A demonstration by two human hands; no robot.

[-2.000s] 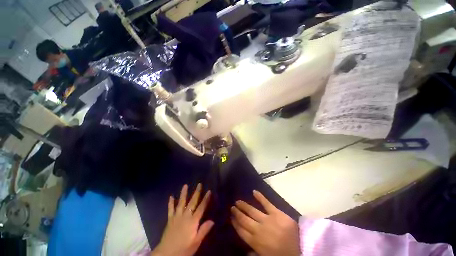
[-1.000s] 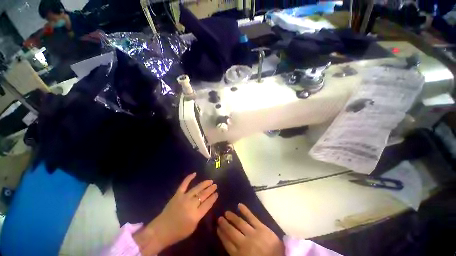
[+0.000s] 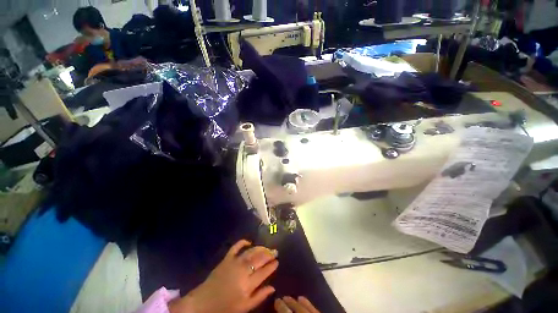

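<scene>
A dark garment panel [image 3: 183,244] lies flat under the head of the cream-white sewing machine [image 3: 349,162]. The presser foot and needle area [image 3: 273,228], lit yellow, is over the panel. My left hand [image 3: 235,282] lies on the panel just in front of the presser foot, palm down, fingers pointing up and right, with a ring on one finger. My right hand [image 3: 296,305] is cut off by the bottom edge; only its fingertips show, resting on the panel right of my left hand.
A dark cloth heap [image 3: 104,165] and clear plastic bag [image 3: 211,92] lie left and behind. A printed sheet [image 3: 468,189] hangs over the machine arm. Thread snips [image 3: 474,263] lie at right. A blue sheet [image 3: 49,263] is at left. A masked person [image 3: 98,40] sits behind.
The view has tilted up, so the machine sits lower and more background shows. My left hand has moved nearer the presser foot, and my right hand has mostly left the picture at the bottom.
</scene>
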